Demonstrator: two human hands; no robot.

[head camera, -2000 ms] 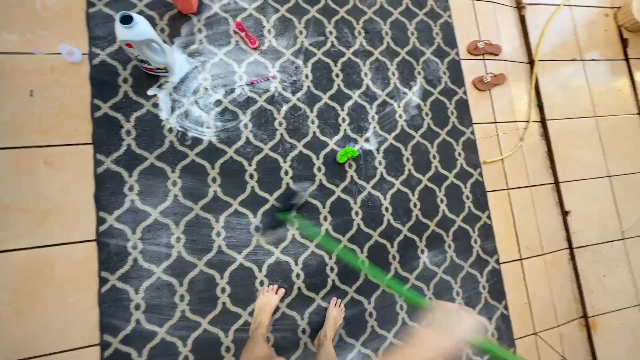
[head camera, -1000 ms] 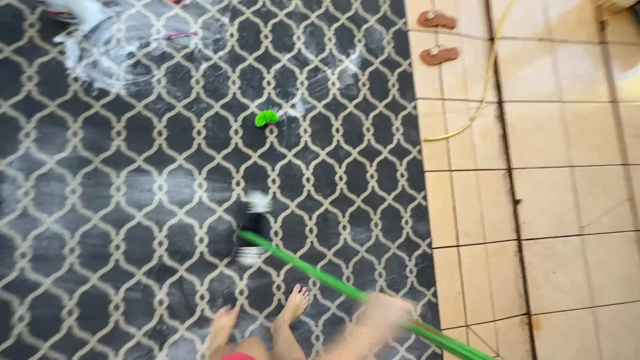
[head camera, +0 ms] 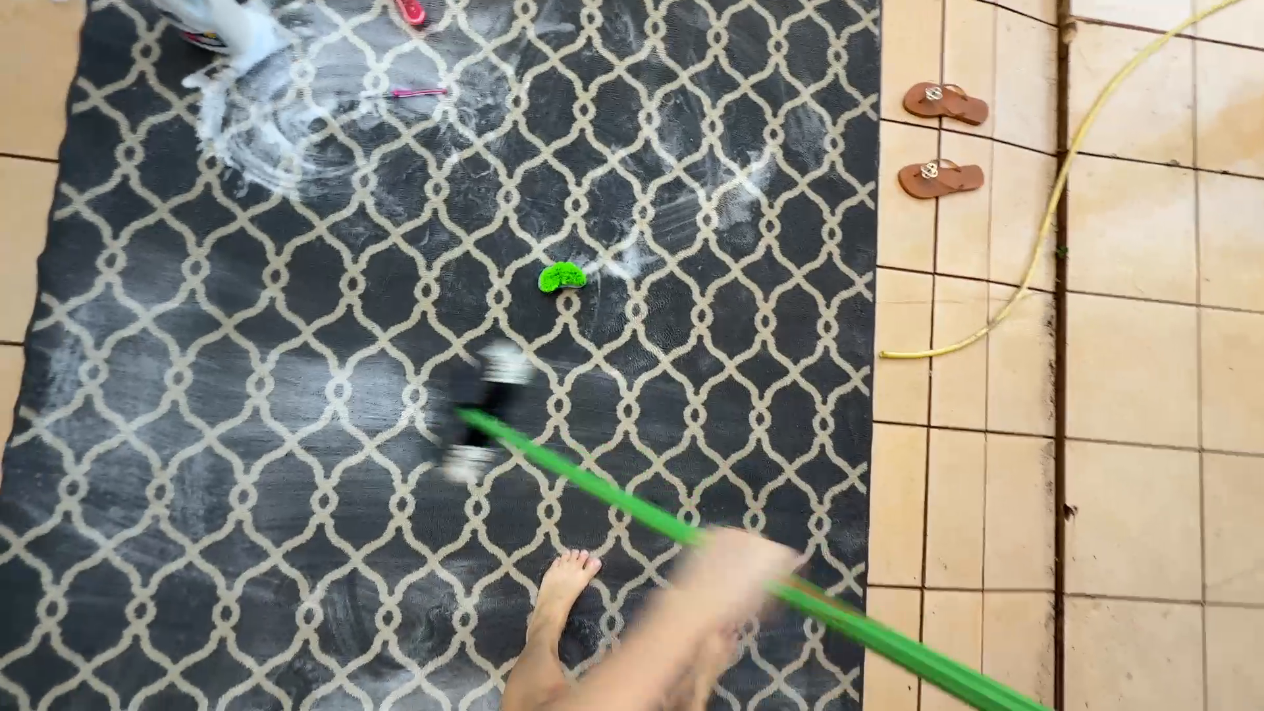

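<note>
My left hand [head camera: 741,563], blurred, is closed round the green pole [head camera: 632,509] of a scrubbing brush. The pole runs from the lower right up to the brush head [head camera: 486,410], a blurred dark block with white ends on a dark patterned rug [head camera: 385,267]. My right hand is not in view. A small bright green brush [head camera: 562,277] lies on the rug beyond the brush head. Farther up are white foam [head camera: 267,138], a thin pink stick-like tool [head camera: 419,93], part of a red brush [head camera: 410,12] and a white bottle [head camera: 202,20], cut off by the top edge.
A bare foot [head camera: 568,583] stands on the rug near the bottom; the other leg is partly hidden behind my forearm. Right of the rug, two brown flip-flops [head camera: 944,103] and a yellow hose [head camera: 1037,237] lie on beige tiles [head camera: 1131,365]. A dark channel [head camera: 1060,395] crosses the tiles.
The brush head has moved over the rug, nearer my feet one second ago and now closer to the small green brush again. My left hand stays on the pole. The view has shifted.
</note>
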